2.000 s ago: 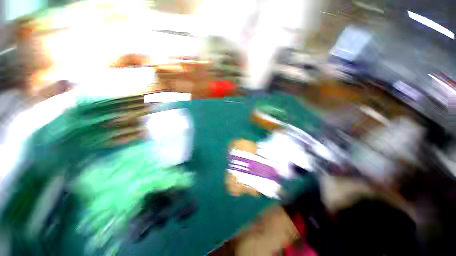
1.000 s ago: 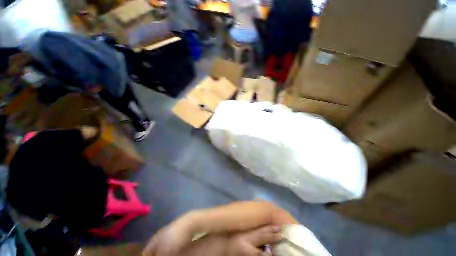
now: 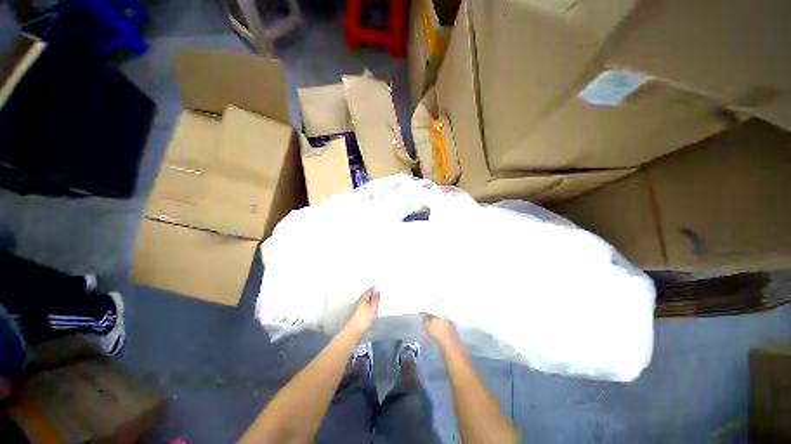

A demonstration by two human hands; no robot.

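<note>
A large bulky white plastic bag (image 3: 486,269) lies across the middle of the view, in front of my feet, with a small dark spot near its top and faint marks at its lower left. My left hand (image 3: 366,310) is at the bag's near edge, thumb on top and the other fingers hidden. My right hand (image 3: 439,328) is at the same edge a little to the right, its fingers mostly hidden by the bag. Both hands appear to grip the plastic.
Open cartons (image 3: 221,173) stand beyond the bag at the left. Large brown cartons (image 3: 555,113) are stacked at the right. A red stool (image 3: 375,26) is at the top. A person's shoe (image 3: 113,323) shows at the left on the grey floor (image 3: 199,347).
The view has turned down and closer to the bag. My hands, earlier close together at the bottom edge, now reach forward, apart, to the bag's near edge.
</note>
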